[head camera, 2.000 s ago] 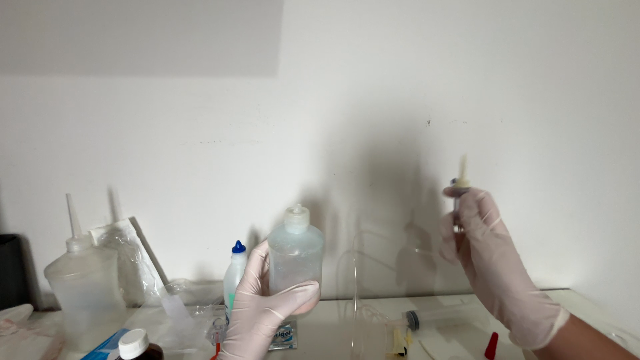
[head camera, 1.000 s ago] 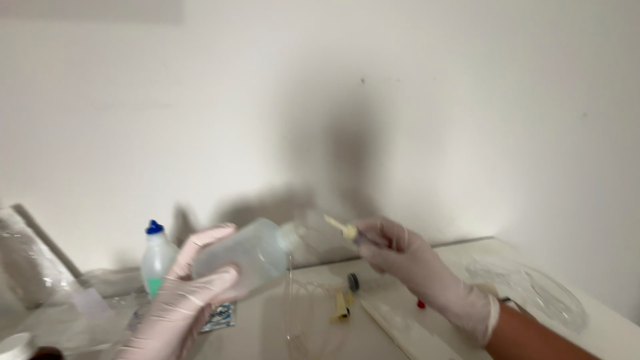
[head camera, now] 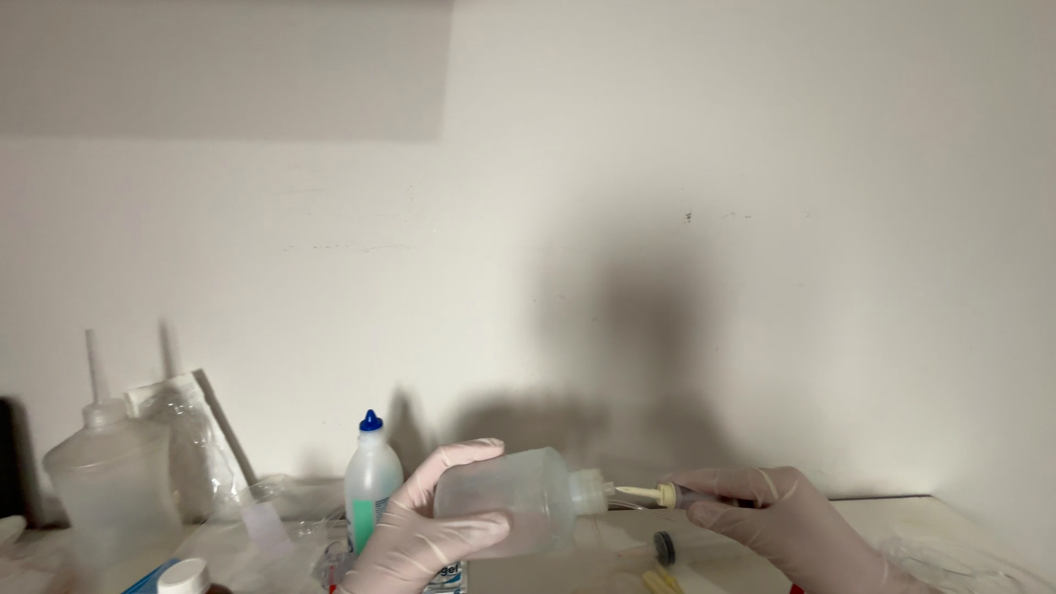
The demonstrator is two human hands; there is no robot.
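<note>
Both of my hands wear thin pale gloves. My left hand (head camera: pixel 450 520) grips a translucent plastic bottle (head camera: pixel 520 503), tilted onto its side with its white cap pointing right. In my right hand (head camera: pixel 759 511) is a slim dark-bodied tool with a pale yellow tapered tip (head camera: pixel 648 492); what kind it is I cannot tell. That tip points left at the nozzle of the bottle cap, very close to it; whether they touch is unclear. Part of the tool's body is hidden by my fingers.
A large translucent bottle with a long spout (head camera: pixel 111 478) stands far left, beside clear plastic packaging (head camera: pixel 190 429). Behind my left hand is a blue-capped bottle (head camera: pixel 371 470). A white cap (head camera: pixel 183 576) shows low left. A dark round plunger end (head camera: pixel 663 548) and coiled clear tubing (head camera: pixel 949 557) lie right.
The bottle in my left hand has gone from upright to lying sideways. My right hand has come down and left from its raised place, bringing the tool's tip near the bottle cap.
</note>
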